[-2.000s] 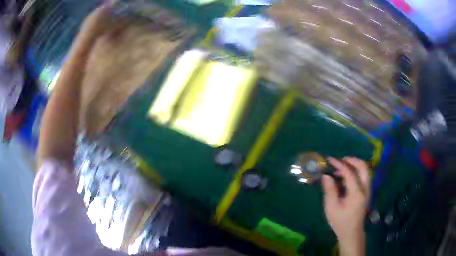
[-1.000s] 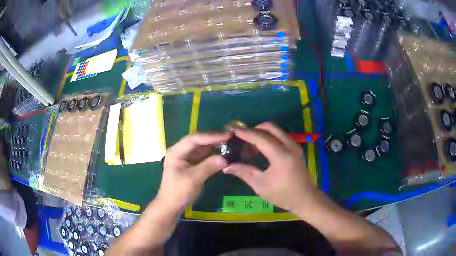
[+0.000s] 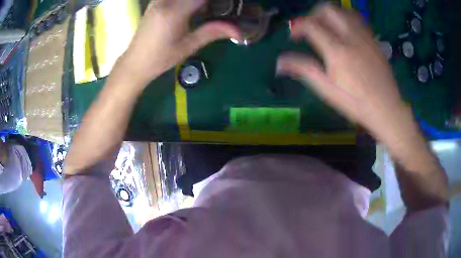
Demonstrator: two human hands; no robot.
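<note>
A round black unit with a silver-white centre disc (image 3: 191,74) lies on the green mat, on the yellow tape line. My left hand (image 3: 169,38) is above it at the top, its thumb beside a shiny round metal piece (image 3: 255,24). A dark round thing (image 3: 221,7) shows by its fingers, blurred and partly cut off; I cannot tell whether it is held. My right hand (image 3: 341,58) is blurred, with thumb and fingers apart. A small red part (image 3: 291,25) shows at its fingertips; the rest is hidden.
Yellow paper (image 3: 108,38) and a brown-backed tray (image 3: 45,80) lie to the left. Several round units (image 3: 407,49) lie to the right, beyond the blue tape. A green label (image 3: 264,119) is at the front edge. Shiny plastic with units (image 3: 124,194) is below the bench.
The view has tilted down, showing my sleeves and torso. My hands were together around a black unit; now they are apart. A unit now lies on the left tape line.
</note>
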